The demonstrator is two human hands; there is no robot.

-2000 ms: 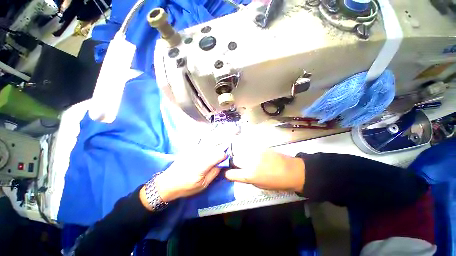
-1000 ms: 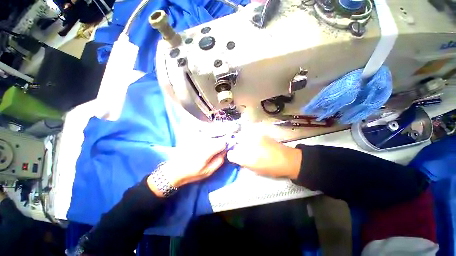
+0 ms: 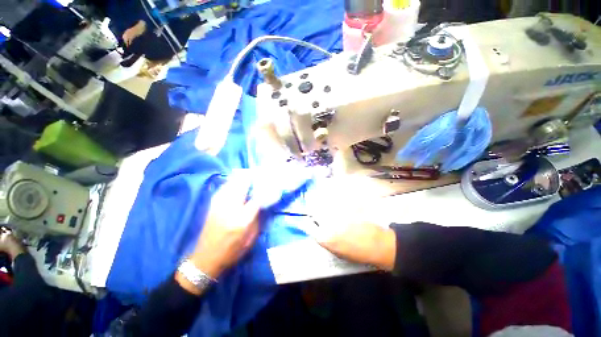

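Note:
The blue garment piece point(image 3: 172, 210) lies on the white table left of the needle and hangs over its front edge. My left hand point(image 3: 230, 220), blurred, holds the cloth left of and below the presser foot area. My right hand point(image 3: 352, 240) is at the cloth's right part, in front of the needle, its fingers washed out by glare; its hold on the cloth shows at the fingertips. The cream lockstitch machine head point(image 3: 422, 92) stands behind and right of the hands. The presser foot point(image 3: 319, 158) is mostly lost in glare.
The white lamp point(image 3: 219, 117) hangs left of the head. Scissors point(image 3: 372, 150), dark-red tools point(image 3: 412, 172), a light-blue thread bundle point(image 3: 448, 139) and an oval parts tray point(image 3: 511, 197) lie right. A blue heap point(image 3: 290, 23) is behind. Another person's hand point(image 3: 10, 245) shows far left.
My left hand has moved left, away from my right hand, and turned more upright. My right hand is slightly lower. The view has shifted, showing more behind the machine.

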